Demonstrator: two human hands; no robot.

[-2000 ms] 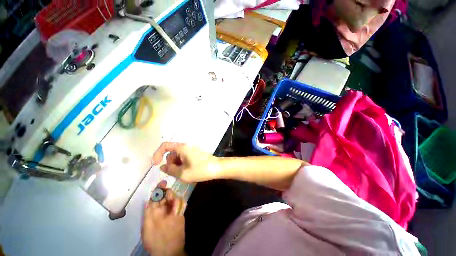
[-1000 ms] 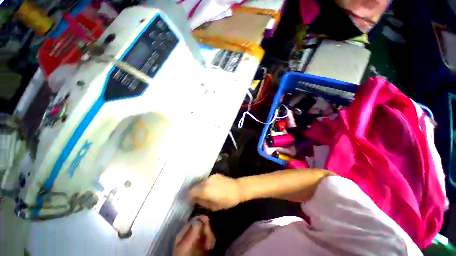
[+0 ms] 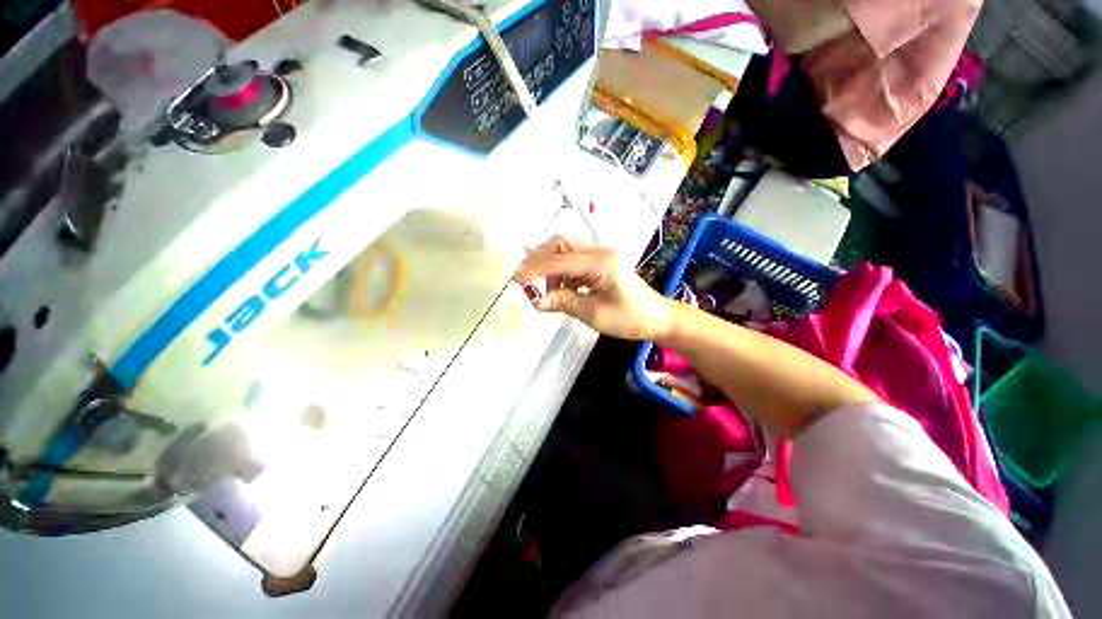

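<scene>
The white JACK sewing machine [image 3: 363, 169] fills the left of the view, with a blue stripe and a dark control panel. My right hand [image 3: 586, 290] is over the white machine table [image 3: 483, 387], beside the machine's arm. Its thumb and fingertips pinch a small dark red and pale thing [image 3: 532, 291], too small to name surely. A bobbin with pink thread [image 3: 236, 92] sits on top of the machine head. Bright lamp glare washes out the needle area. My left hand is out of the picture.
A blue lattice basket [image 3: 773, 276] stands right of the table, with a bright pink fabric bundle [image 3: 900, 363] over its side. A green crate [image 3: 1045, 393] is at the far right. A red basket [image 3: 193, 15] sits behind the machine. Yellow and green loops hang blurred under the machine arm.
My right hand has moved up and away along the table from its front edge. My left hand, earlier holding a round metal part, has left the picture. The view has shifted too.
</scene>
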